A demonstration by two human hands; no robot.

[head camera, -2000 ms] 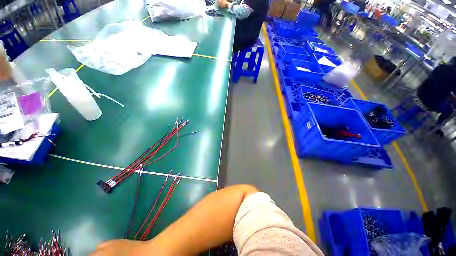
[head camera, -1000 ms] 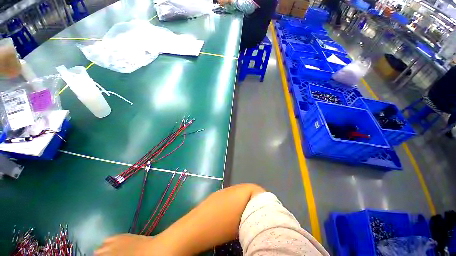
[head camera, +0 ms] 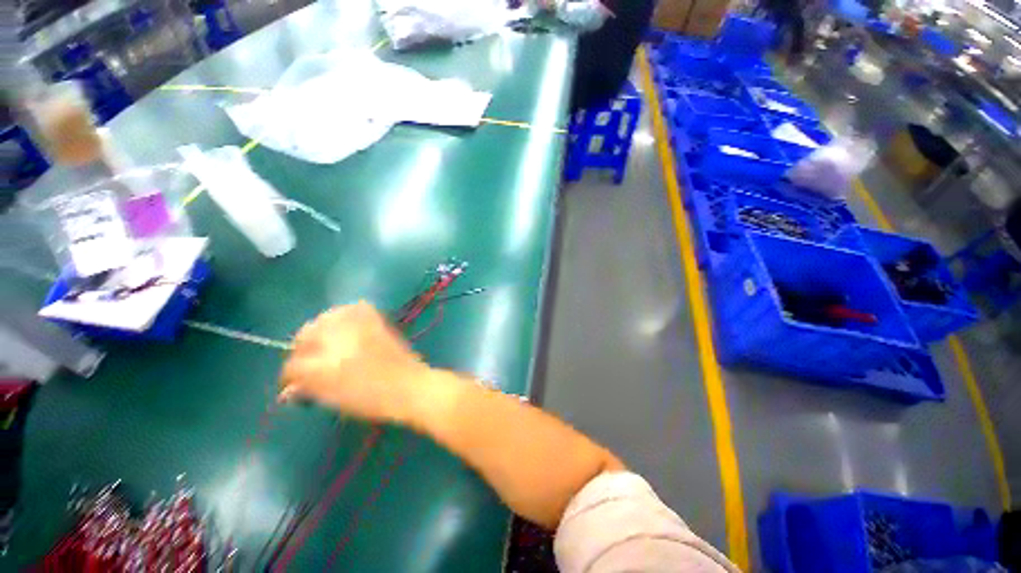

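Note:
My right hand, bare and blurred, reaches over the table above the housing end of a red and black wire harness, whose wire tips show beyond my knuckles. My fingertips are pinched, and a faint blurred red wire runs down from them. More red and black wires lie below my wrist, partly hidden by my forearm. A large pile of red wires with silvery tips is cut off by the bottom edge. My left hand is out of the picture.
A blue bin with papers stands at the left. A white sleeve-like piece and clear plastic lie farther back. The table's right edge borders an aisle with blue crates. A dark-clothed person is at the far edge.
My right hand has moved up and forward from the lower edge to above the harness, covering its housing. The view has shifted, so the table things appear farther right.

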